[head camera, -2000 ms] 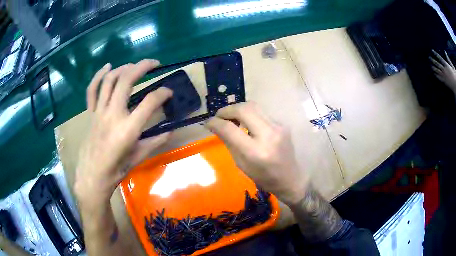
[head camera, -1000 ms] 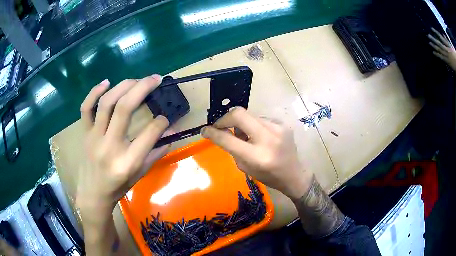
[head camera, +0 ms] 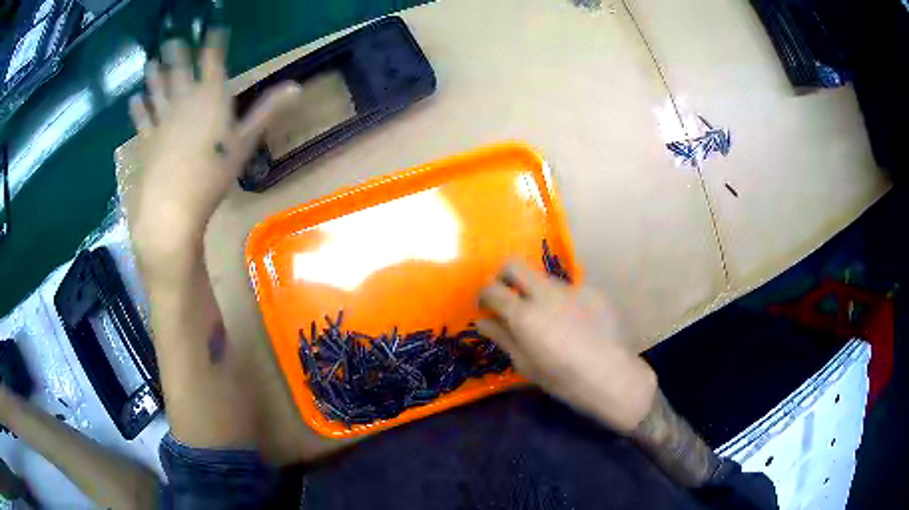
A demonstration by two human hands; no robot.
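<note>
The orange tray [head camera: 399,214] lies on the tan cardboard, with a heap of black side keys [head camera: 384,369] along its near edge. My right hand [head camera: 573,344] is blurred over the tray's right side, fingers bent down at the keys; whether it holds one is hidden. A black phone frame [head camera: 394,65] lies on the cardboard beyond the tray, solid end to the right. My left hand [head camera: 189,149] is raised left of it with its fingers spread and empty. A blurred dark shape on the green belt shows just past its fingertips.
A small pile of slivers [head camera: 701,144] and one loose sliver [head camera: 732,189] lie on the cardboard at right. Stacked black frames [head camera: 797,45] are at the top right. Another frame [head camera: 105,344] lies on white covering at left. Another person's forearm [head camera: 75,448] enters lower left.
My left hand has let go of the phone frame it held and moved up and left. My right hand has moved from the frame's edge down to the keys. The view has shifted.
</note>
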